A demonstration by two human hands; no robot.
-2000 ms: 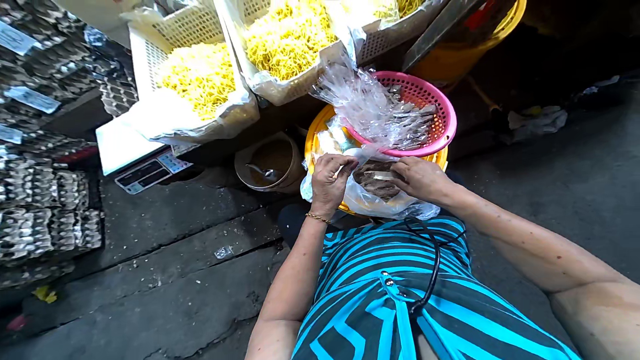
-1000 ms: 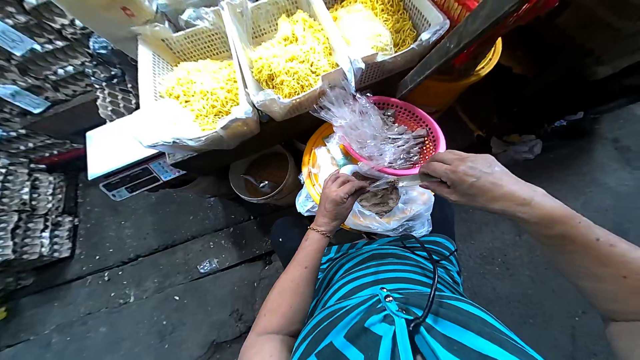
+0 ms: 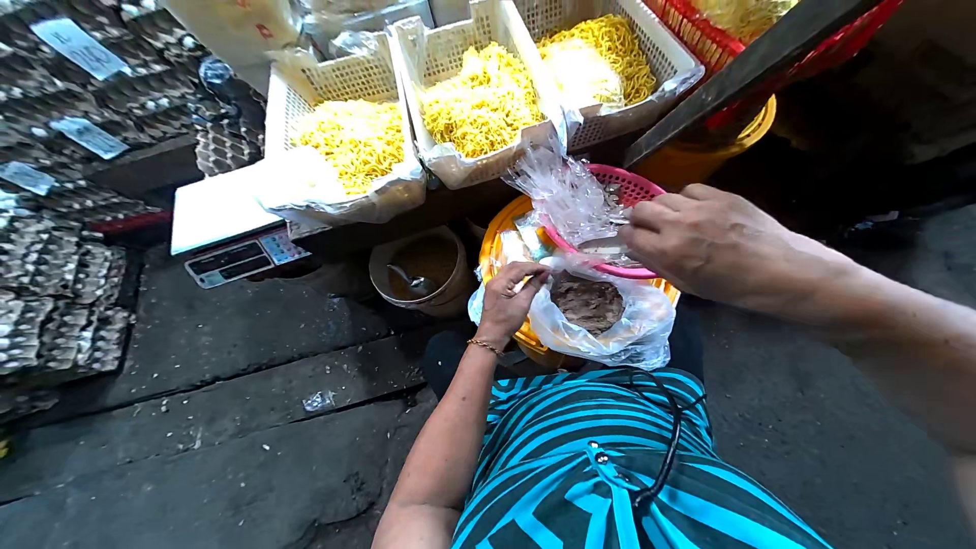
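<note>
My left hand pinches the rim of a clear plastic bag that holds a grey-brown, paste-like mass. My right hand is over the near right rim of a pink plastic colander, its fingertips together at the colander; whether they hold anything is hidden. Crumpled clear plastic bags lie in the colander. Both the open bag and the colander rest on an orange-yellow plastic container in front of my lap.
Perforated crates of yellow noodles stand beyond, with a digital scale at their left. A bucket with a ladle sits below. Stacked egg trays fill the left side. A dark beam slants at upper right.
My right hand has left the bag's side and moved up and right to the colander. The bag's mouth is wider now and more of the brown mass shows. My left hand stays at the bag.
</note>
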